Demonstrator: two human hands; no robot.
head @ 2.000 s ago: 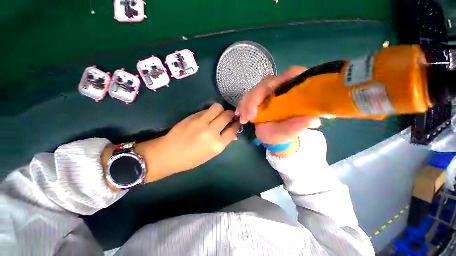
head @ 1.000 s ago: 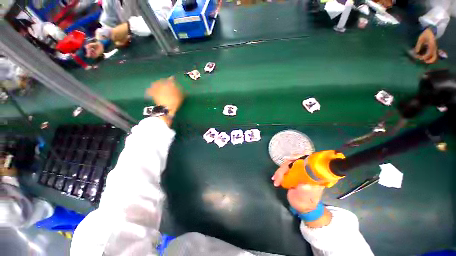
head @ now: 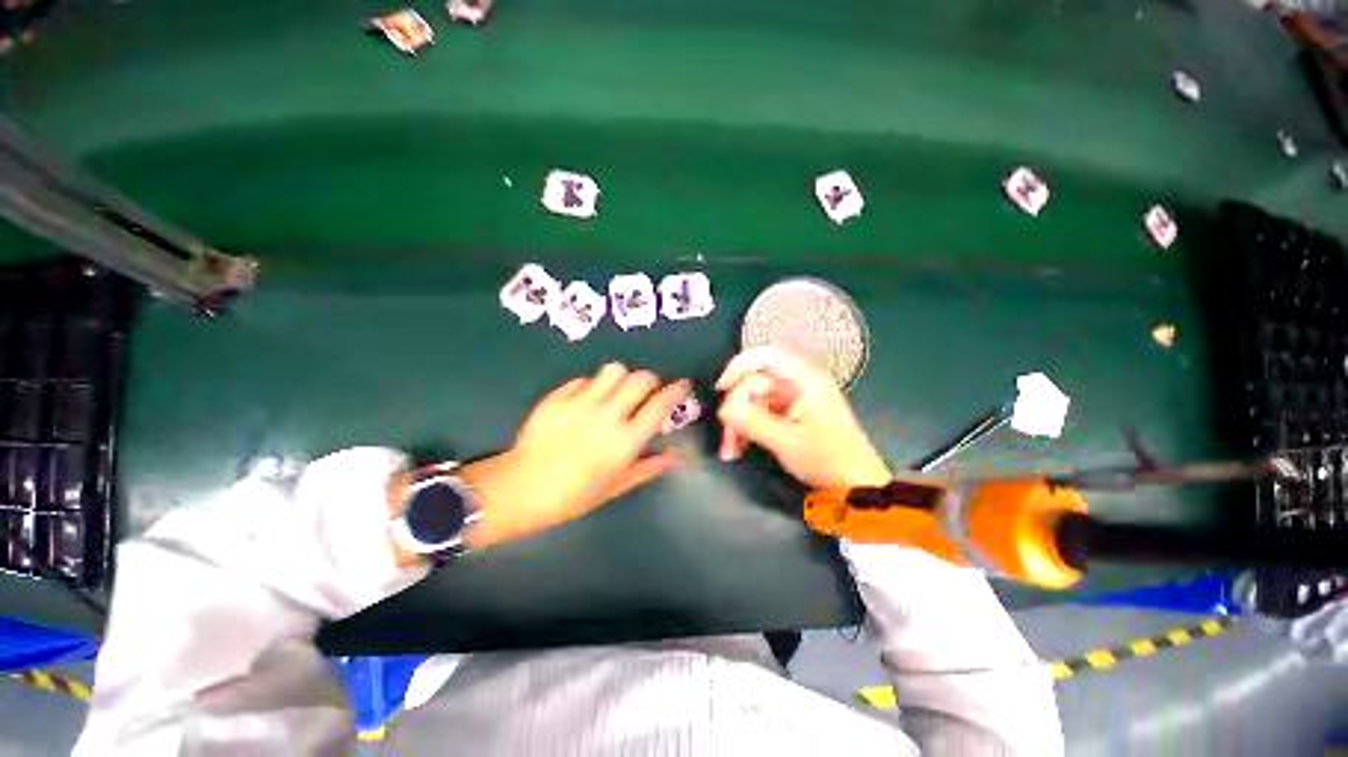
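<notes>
My left hand (head: 589,451) is on the mat, with a small white-rimmed watch housing (head: 682,414) between thumb and fingers. My right hand (head: 791,419) is just right of it, fingers curled together in front of the round dimpled screw tray (head: 809,323); whether it pinches anything tiny cannot be told. The orange electric screwdriver (head: 961,525) lies across my right wrist, outside the fingers, its black end pointing right. Several more housings (head: 633,300) sit in a row on the mat behind my left hand.
More housings (head: 838,197) are spaced along the far green strip. Tweezers (head: 968,441) and a white pad (head: 1041,405) lie right of my right hand. Black trays stand at the left (head: 52,429) and right (head: 1289,340) edges. A metal post (head: 118,222) rises at upper left.
My left hand has come back from the far strip to the near mat and now holds a housing. The screwdriver has moved from my right hand's grip to across the wrist.
</notes>
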